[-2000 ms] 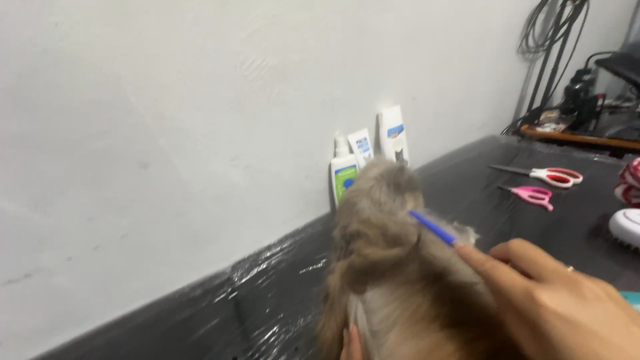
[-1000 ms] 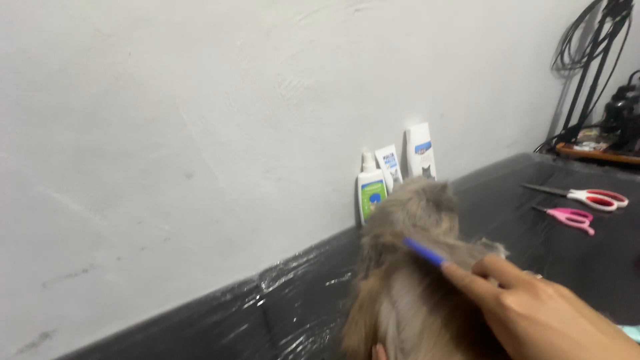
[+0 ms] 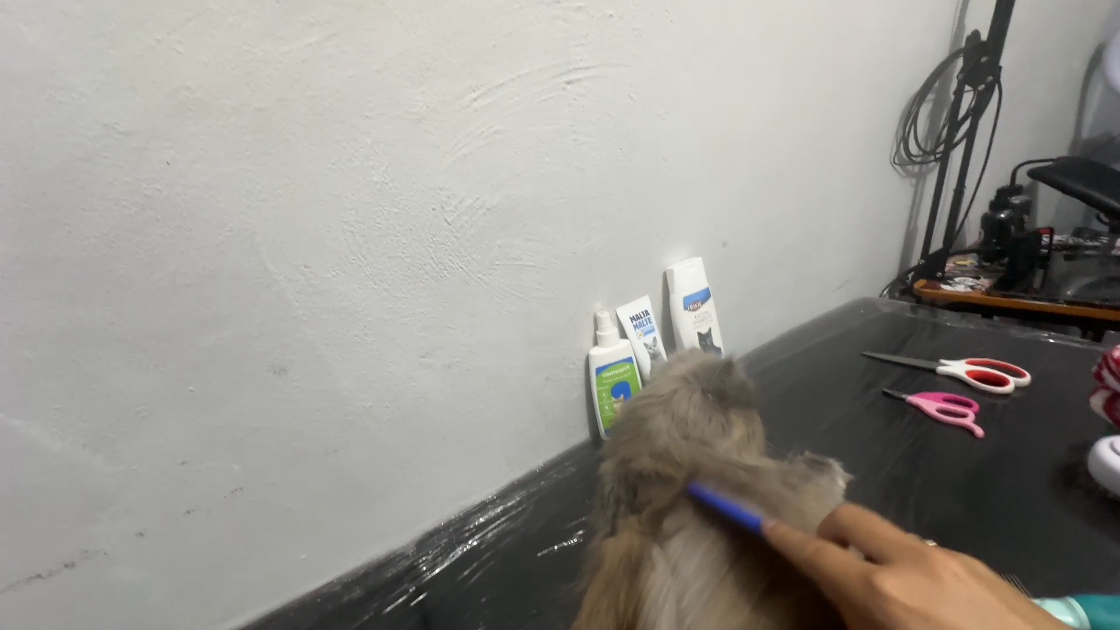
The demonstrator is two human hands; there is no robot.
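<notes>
A long-haired, grey-brown furry animal is on the black plastic-covered table, its head toward the wall. My right hand grips a blue comb-like tool, whose blue edge lies against the fur behind the head. The tool's teeth cannot be made out. A tuft of pale fur shows just beyond my fingers. My left hand is out of view. Past the animal, a spray bottle with a green label, a white tube and a white Trixie bottle lean on the wall.
Red-and-white scissors and smaller pink scissors lie on the black table at the right. A white rounded object and a teal handle sit at the right edge. Behind stands a black frame with coiled cable.
The fingertips of my left hand, seen earlier at the animal's lower body, have gone out of view. My right hand still holds the blue tool against the fur.
</notes>
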